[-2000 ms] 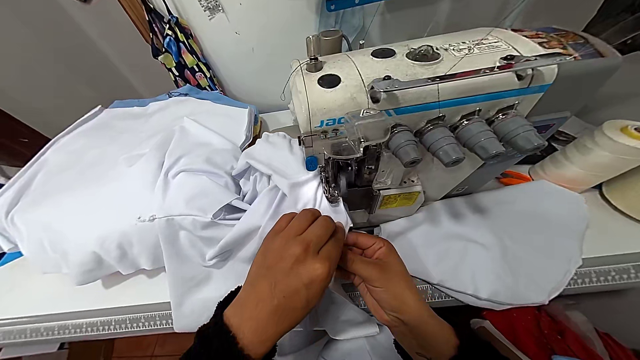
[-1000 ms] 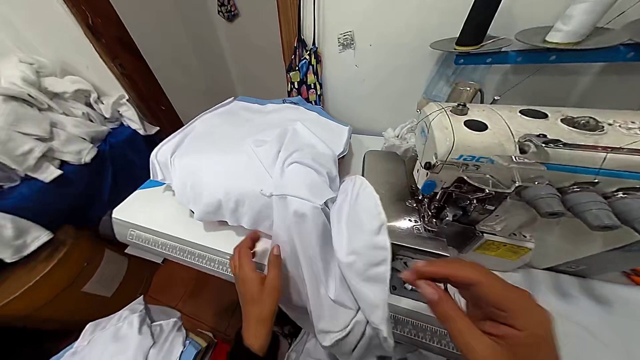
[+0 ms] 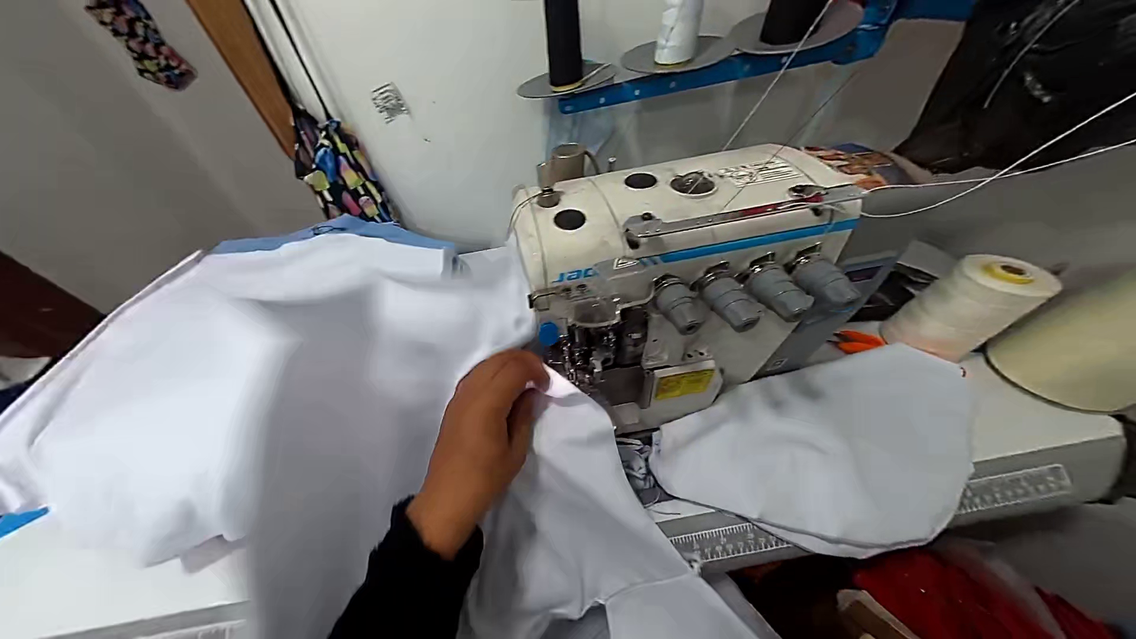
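My left hand (image 3: pixel 484 435) pinches the edge of a white fabric garment piece (image 3: pixel 568 488), just left of the needle area of a white overlock sewing machine (image 3: pixel 692 222). The cloth is lifted and spreads on both sides of the hand, blurred at left. My right hand does not show; whether it is behind the cloth I cannot tell. A larger heap of white cloth (image 3: pixel 160 382) with a light blue edge lies on the left of the table. Right of the machine's presser area, a rounded white fabric piece (image 3: pixel 825 444) lies flat over the table edge.
Cream thread cones (image 3: pixel 967 306) stand at the right beside orange-handled scissors (image 3: pixel 856 341). A measuring tape strip (image 3: pixel 728 541) runs along the table's front edge. Thread spools (image 3: pixel 564 44) sit on a blue rack behind, with threads leading down. Red cloth (image 3: pixel 958 595) lies below the table.
My left hand has moved from the lower cloth up beside the machine and now grips the cloth's edge. My right hand, seen open one second ago, has left view. The view has shifted to the right.
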